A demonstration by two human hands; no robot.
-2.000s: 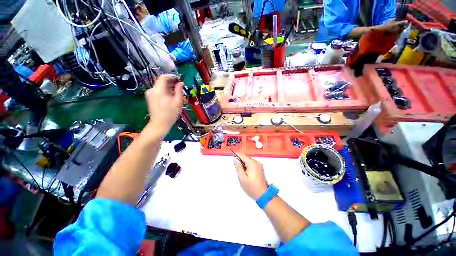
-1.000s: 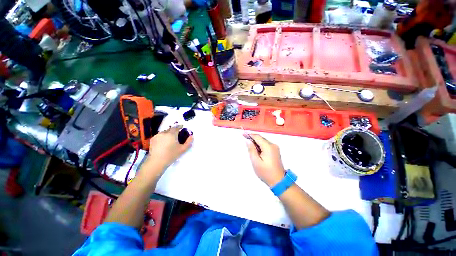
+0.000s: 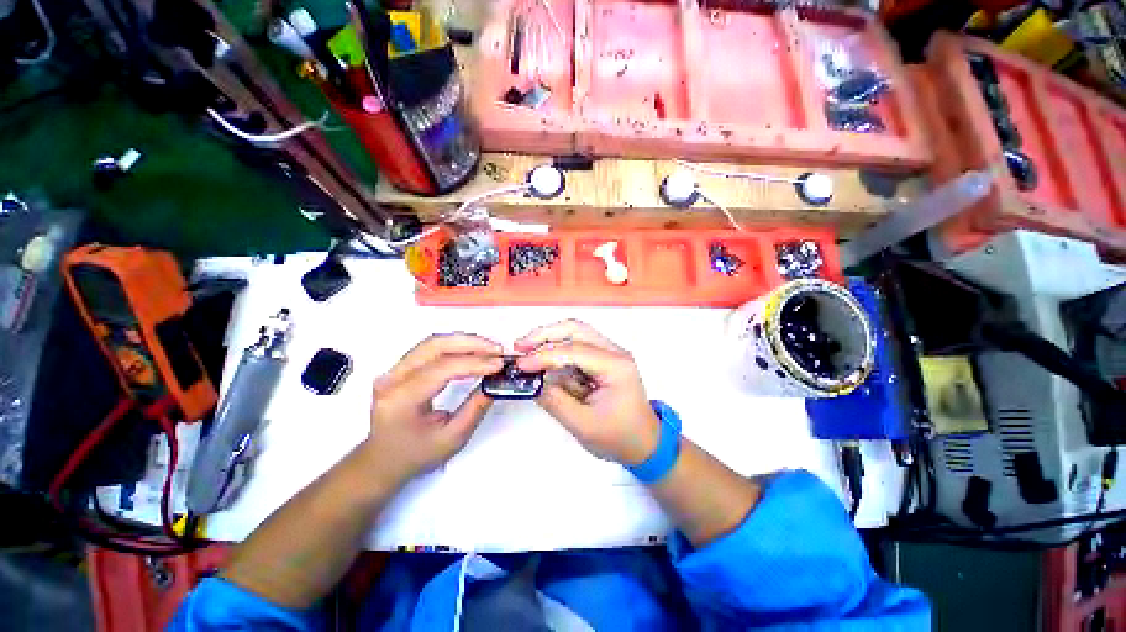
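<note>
A dark rounded smartwatch case (image 3: 512,382) is held over the middle of the white mat. My left hand (image 3: 426,401) pinches it from the left. My right hand (image 3: 599,389) touches its upper right edge with thumb and forefinger. A dark thin tool, likely tweezers (image 3: 575,379), lies in the right hand, mostly hidden by the fingers. Two more dark rounded watch units lie on the mat at the left, one higher (image 3: 326,280) and one lower (image 3: 326,370). A grey electric screwdriver (image 3: 237,420) lies left of them.
A red-orange parts tray (image 3: 667,266) lies behind the mat, with screws and a white plastic piece. A spotted white tin (image 3: 815,340) stands right. An orange multimeter (image 3: 138,327) is far left. A wooden rail (image 3: 741,204) with white-rimmed pucks and a pen holder (image 3: 414,124) stand behind.
My left hand has come from the left side of the mat to its middle and now holds a watch case. My right hand has closed in on it. The view has tilted down.
</note>
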